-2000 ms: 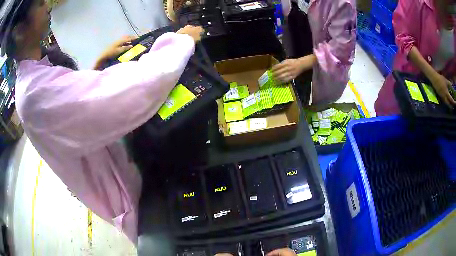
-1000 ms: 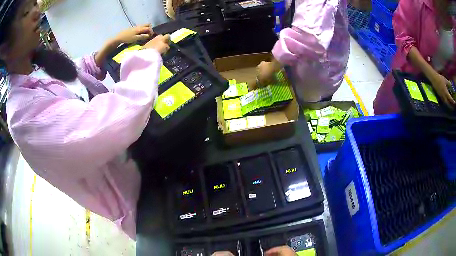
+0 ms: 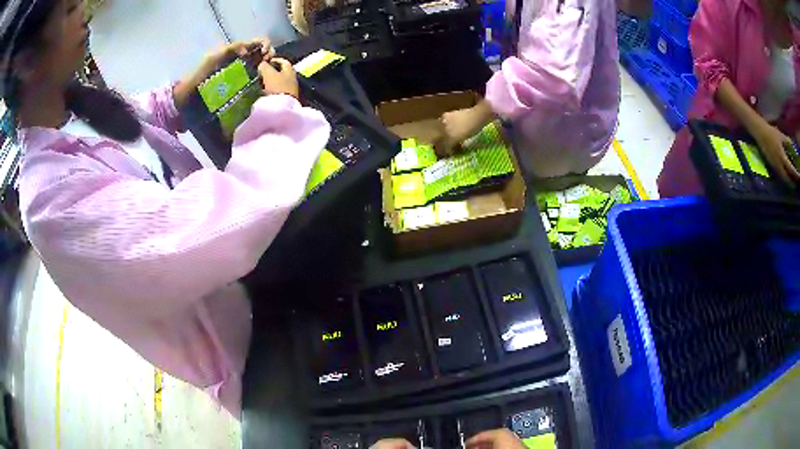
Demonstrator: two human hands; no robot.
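My left hand (image 3: 392, 445) and my right hand (image 3: 496, 439) are cut off by the bottom edge; only fingers show, over the near black phone tray (image 3: 566, 408). Whether they grip a phone cannot be told. A phone back (image 3: 531, 423) with camera rings and a green piece lies in this tray's right pocket. Beyond it, another black tray (image 3: 439, 387) holds phones face up in a row. The left (image 3: 332, 351), second (image 3: 387, 338) and right (image 3: 514, 307) phones show yellow-green logos. The third phone (image 3: 451, 324) shows a small pale logo.
An open carton (image 3: 456, 237) of green pieces stands beyond the trays. A low box (image 3: 579, 255) of green pieces and a blue crate (image 3: 627, 298) stand right. One person at left works over a tilted tray (image 3: 373, 131); another reaches into the carton; a third holds a tray.
The third phone's screen went from no logo to a blue one, now pale. My hands have barely moved. The left person's hands shifted, and the middle person's hand moved left inside the carton.
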